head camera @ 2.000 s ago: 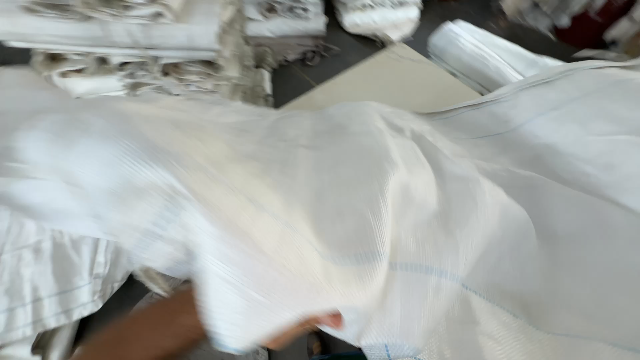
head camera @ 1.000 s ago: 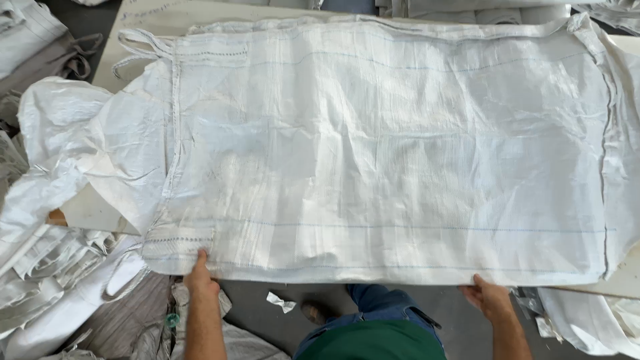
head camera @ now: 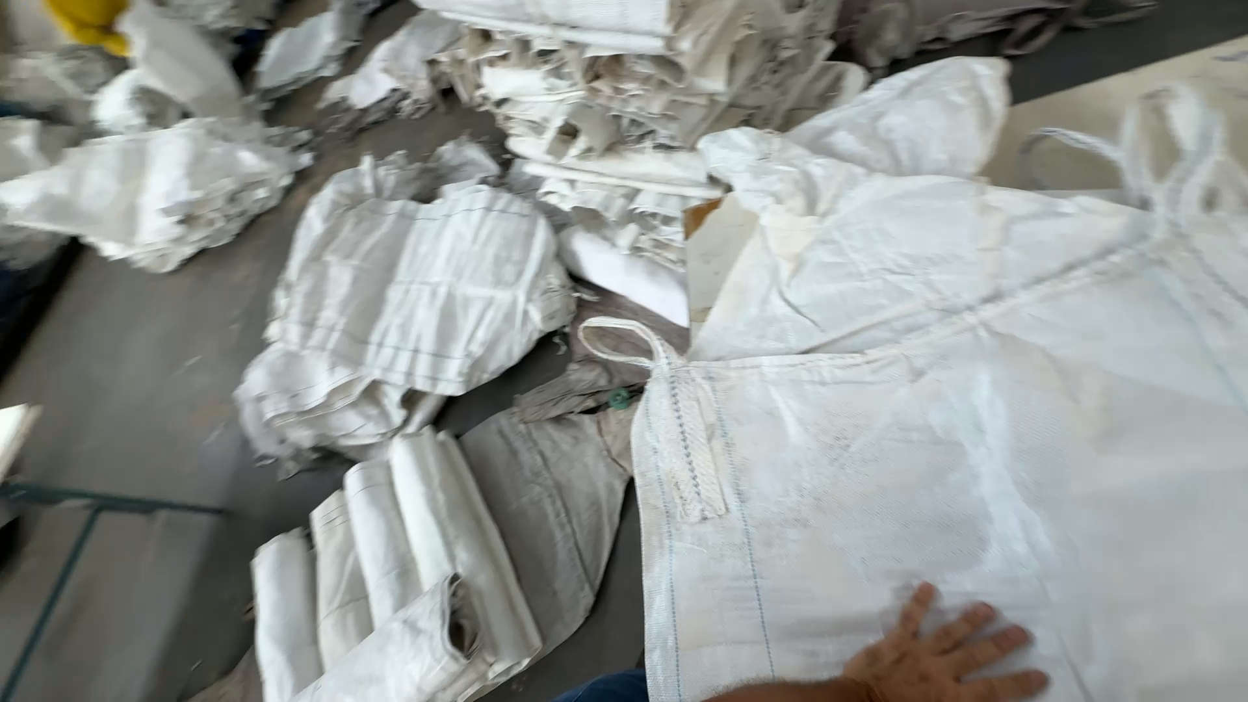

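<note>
A large white woven-plastic bulk bag (head camera: 877, 458) lies spread at the right, with blue stitching and a sewn webbing loop (head camera: 624, 341) at its near-left corner. My left hand (head camera: 951, 648) rests flat on the bag near the bottom edge, palm down and fingers spread, gripping nothing. More webbing loops (head camera: 1170, 156) stand up at the bag's far edge, blurred. Crumpled white fabric (head camera: 907, 117) extends beyond that edge. My right hand is out of view.
Rolled white fabric bundles (head camera: 390, 565) lie at lower left beside grey cloth (head camera: 556, 487). Behind are a folded white bag (head camera: 429, 283), a tall stack of fabric (head camera: 624, 88) and a loose heap (head camera: 166, 185). A green metal bar (head camera: 117, 502) stands at far left.
The bag was billowing, then lay spread with both hands at its near edge. Now my left hand lies flat on top of it. The view has swung left.
</note>
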